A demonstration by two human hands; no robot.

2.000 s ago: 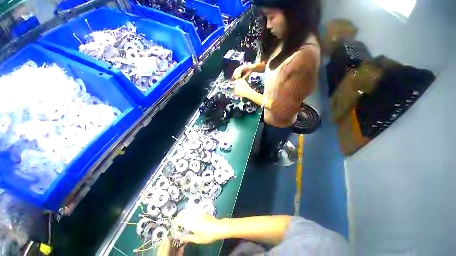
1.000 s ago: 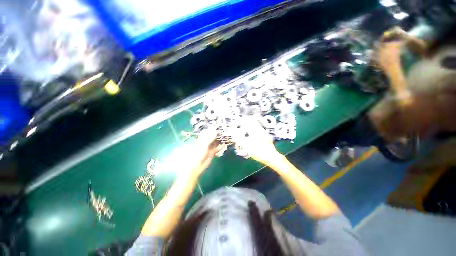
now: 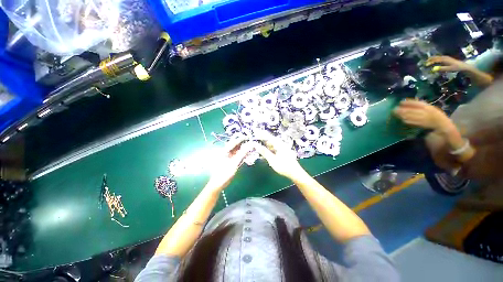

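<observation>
My left hand [image 3: 229,161] and my right hand [image 3: 281,156] meet at the near left edge of a heap of whitish ring-shaped stator assemblies [image 3: 299,99]. Their fingertips are close together around a small part that is mostly hidden by fingers and glare. A wound stator [image 3: 165,186] with a thin lead lies on the green bench to the left of my hands. A paler ring [image 3: 175,167] lies just behind it, partly washed out by glare.
Tan stick-like pieces [image 3: 114,205] lie beside a slim dark tool [image 3: 103,188] at far left. Blue bins [image 3: 220,15], a clear bag [image 3: 66,25] and a yellow fitting [image 3: 141,72] are beyond the metal edge strip. Another person's hands [image 3: 422,114] are at right near dark parts.
The view has swung left and down, then steadied. Both my hands remain together at the heap's near left edge. The neighbouring person's hands have moved apart.
</observation>
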